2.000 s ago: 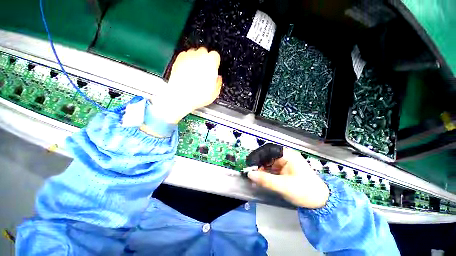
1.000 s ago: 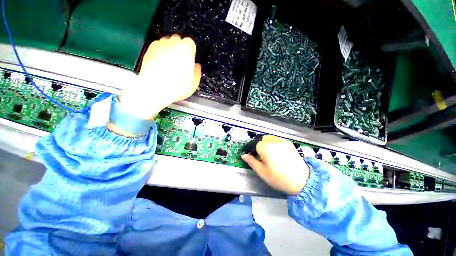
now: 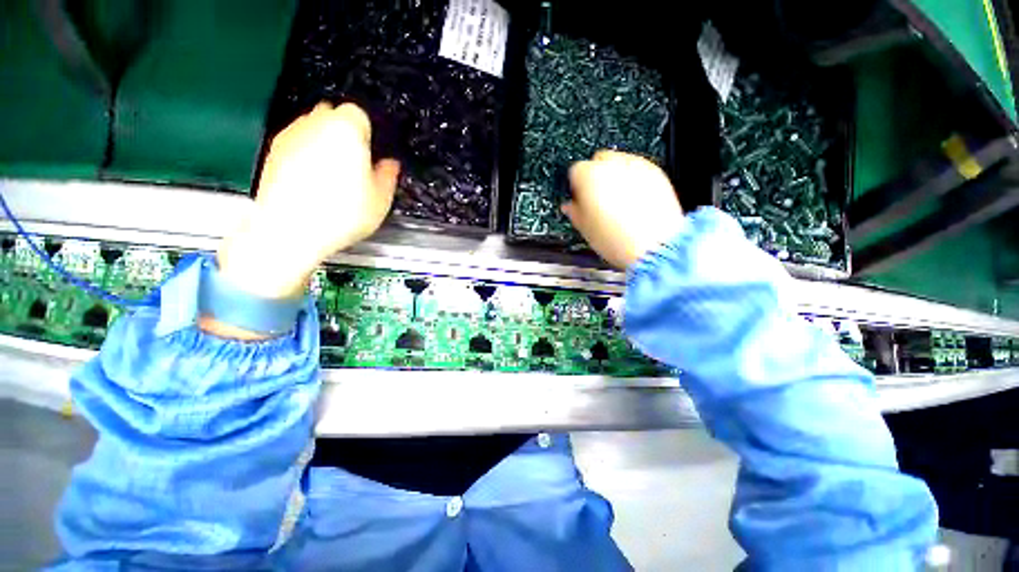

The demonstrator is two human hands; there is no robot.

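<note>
A strip of green circuit boards [image 3: 447, 324] lies in the pale metal rail [image 3: 492, 400], with black and white patches along it. My left hand [image 3: 324, 184] is over the near left part of the bin of dark capacitors [image 3: 447, 145]; its fingers are curled down and the fingertips are hidden. My right hand [image 3: 620, 201] is over the middle bin of green capacitors [image 3: 587, 101], fingers pointing down among the parts. I cannot tell whether either hand holds a part.
The right bin of green capacitors [image 3: 777, 168] stands beyond the rail. White labels [image 3: 474, 36] sit on the bins. A blue cord [image 3: 56, 268] runs from the left wrist strap [image 3: 248, 306] across the rail. Green sheeting [image 3: 184, 101] lies left of the bins.
My right hand has moved from the boards up to the middle bin. My left hand stays at the dark bin. The view has shifted, so the bins appear further left.
</note>
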